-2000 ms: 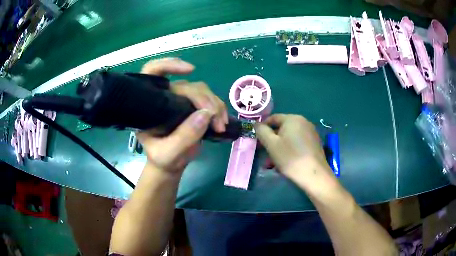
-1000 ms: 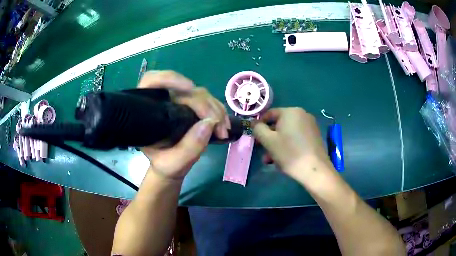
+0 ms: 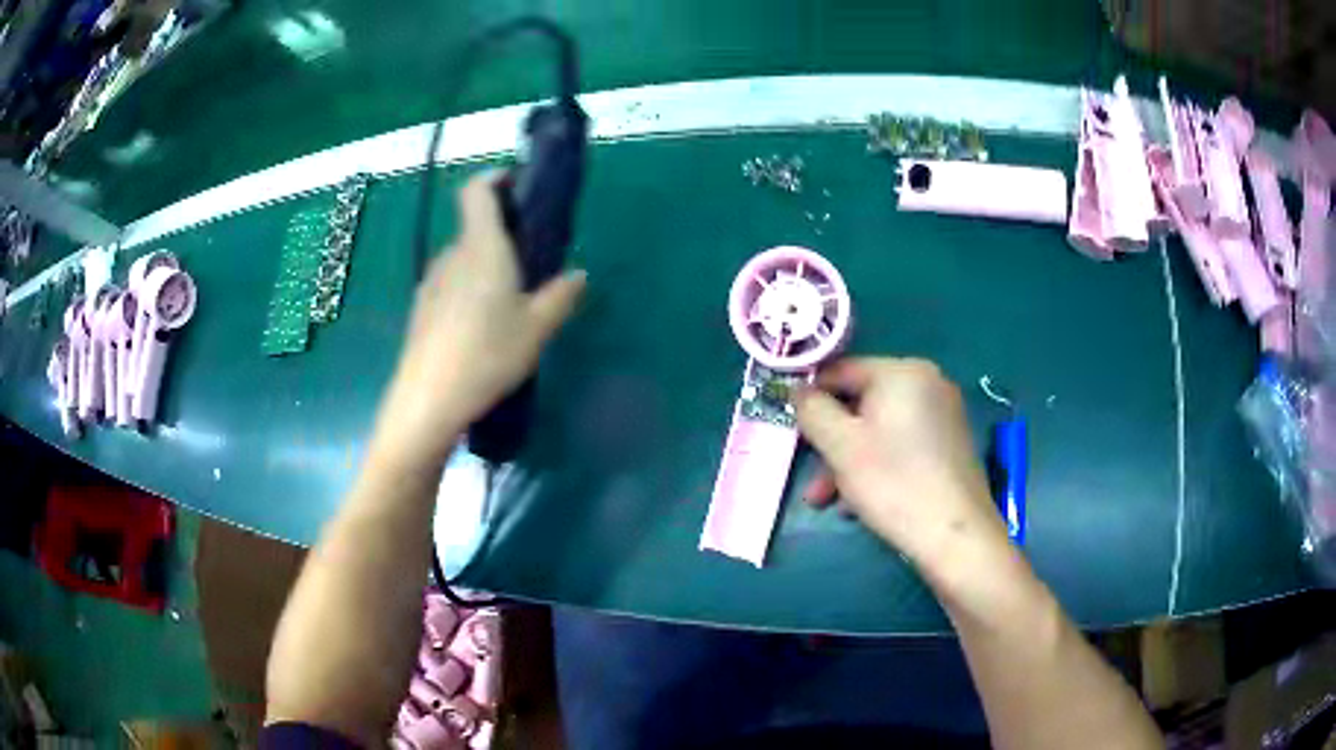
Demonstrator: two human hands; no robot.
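Note:
The pink fan housing (image 3: 752, 491) lies on the green bench, its round spoked ring head away from me and its open trough handle toward me. A small control board (image 3: 769, 396) sits in the handle just below the ring. My right hand (image 3: 894, 447) is at the board's right edge, thumb and fingertips together; whether they pinch anything is hidden. My left hand (image 3: 491, 301) is around the black electric screwdriver (image 3: 551, 191), held left of the housing and slightly blurred, clear of the board.
A blue battery cell (image 3: 1012, 476) lies right of my right hand. Beyond are a screw pile (image 3: 774, 175), a handle cover (image 3: 982, 191), a row of small boards (image 3: 928, 138) and heaped pink parts (image 3: 1121, 176). Green panels (image 3: 298, 279) and assembled fans (image 3: 125, 344) lie left.
My left hand has moved the screwdriver away from the board to the left and turned it more upright. The green panels now show uncovered. My right hand remains at the housing.

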